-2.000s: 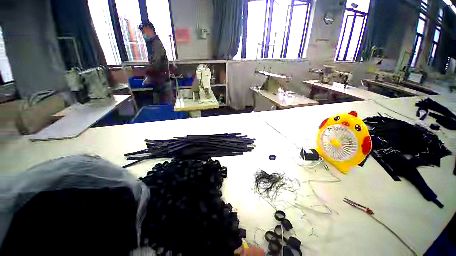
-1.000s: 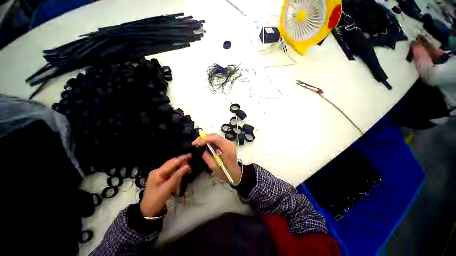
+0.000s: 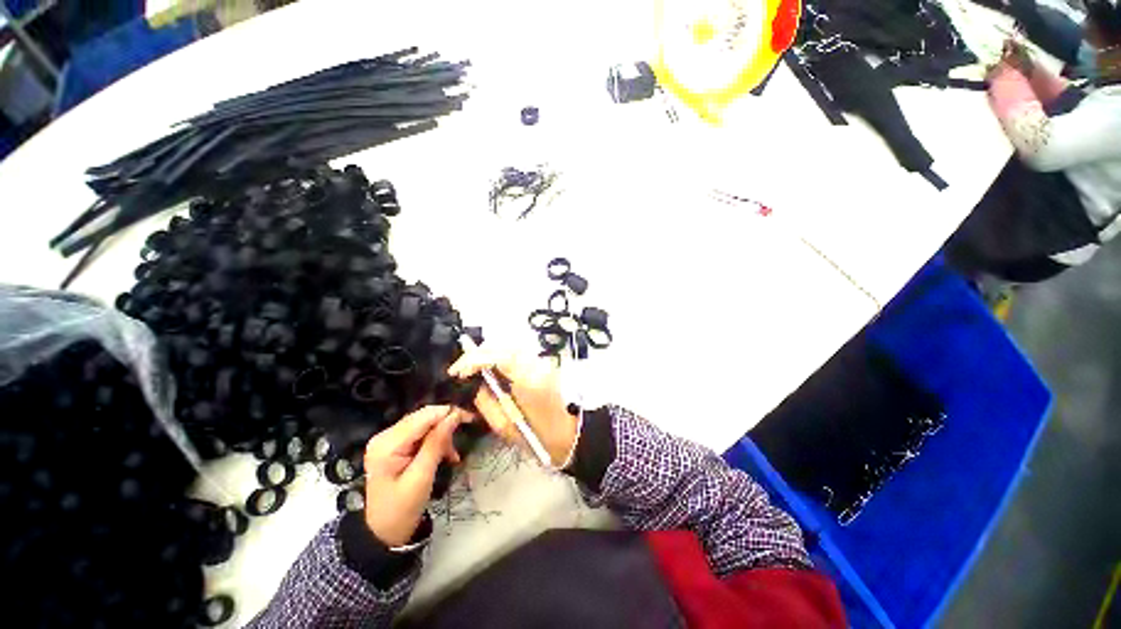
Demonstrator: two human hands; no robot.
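Note:
My right hand [image 3: 526, 399] holds a slim whitish pen-like tool [image 3: 510, 415] like a pencil, its tip at the right edge of the heap of black loops [image 3: 277, 295]. My left hand [image 3: 408, 469] is just left of it, thumb and fingertips pinched together near a dark piece. The fingers of both hands nearly meet there, and I cannot tell clearly how the piece is held. Loose dark thread bits lie below the hands. A small cluster of separate black loops [image 3: 595, 317] lies on the table right of the heap.
Black strips [image 3: 271, 117] lie behind the heap; a clear bag [image 3: 105, 326] of loops is at left. A thread tangle [image 3: 523, 184], yellow fan [image 3: 713, 55], small black box [image 3: 632, 81] and corded metal tool [image 3: 744, 202] lie beyond. Blue bin [image 3: 983, 424] and a person's arm [image 3: 1026, 117] are right.
The view first tilted down from the room to the table, bringing both hands in, then shifted slightly. Since one second ago, my left fingers have closed together close to my right hand.

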